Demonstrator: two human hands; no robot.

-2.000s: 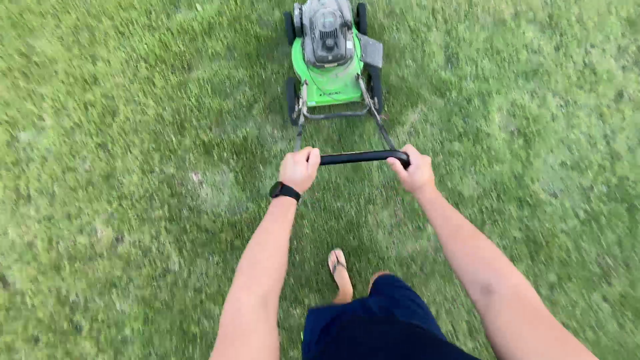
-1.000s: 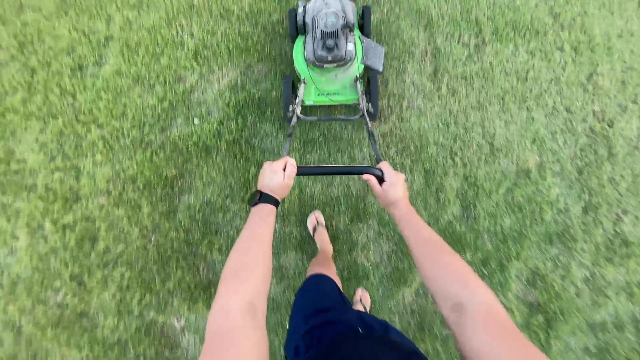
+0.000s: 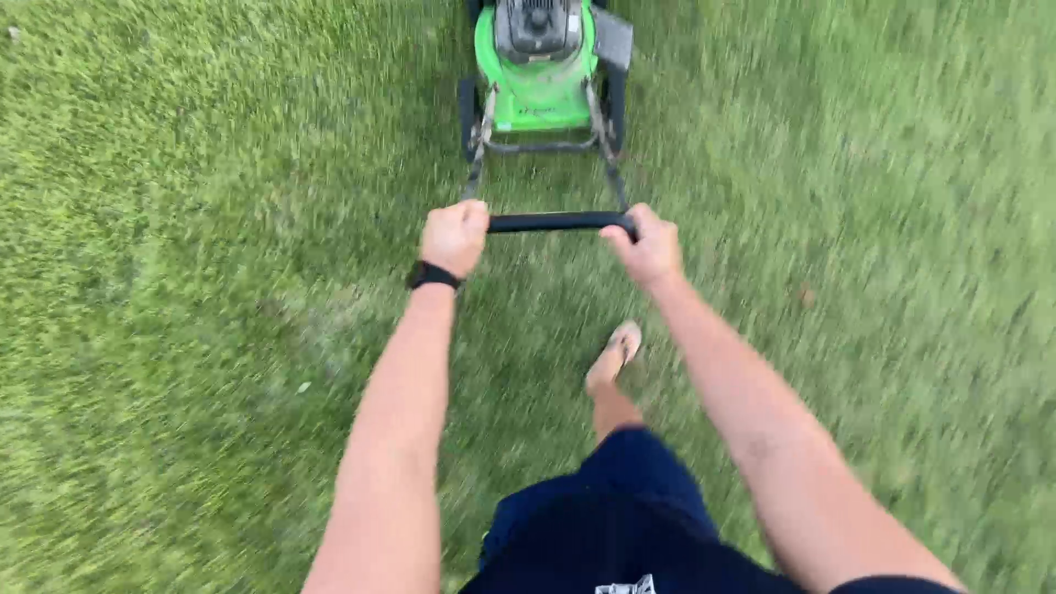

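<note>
A green push lawn mower (image 3: 540, 95) with a dark engine (image 3: 538, 31) is at the top middle, partly cut off by the frame's edge. Its black handlebar (image 3: 553, 222) runs across between my two hands. My left hand (image 3: 455, 238), with a black watch (image 3: 434, 275) on the wrist, is closed around the bar's left end. My right hand (image 3: 650, 246) grips the right end, its thumb on the near side. Two thin side bars (image 3: 615, 177) link the handle to the mower. A grey flap (image 3: 613, 40) sticks out at the deck's right side.
Mown-looking grass (image 3: 206, 247) surrounds the mower, blurred in places. One foot in a flip-flop (image 3: 625, 340) shows below the handlebar, right of the middle. A small brownish spot (image 3: 806, 295) lies in the grass at the right.
Both hands have stayed on the handlebar. The foot in view has shifted; one second ago two feet showed, now one. Less of the mower's front is in view.
</note>
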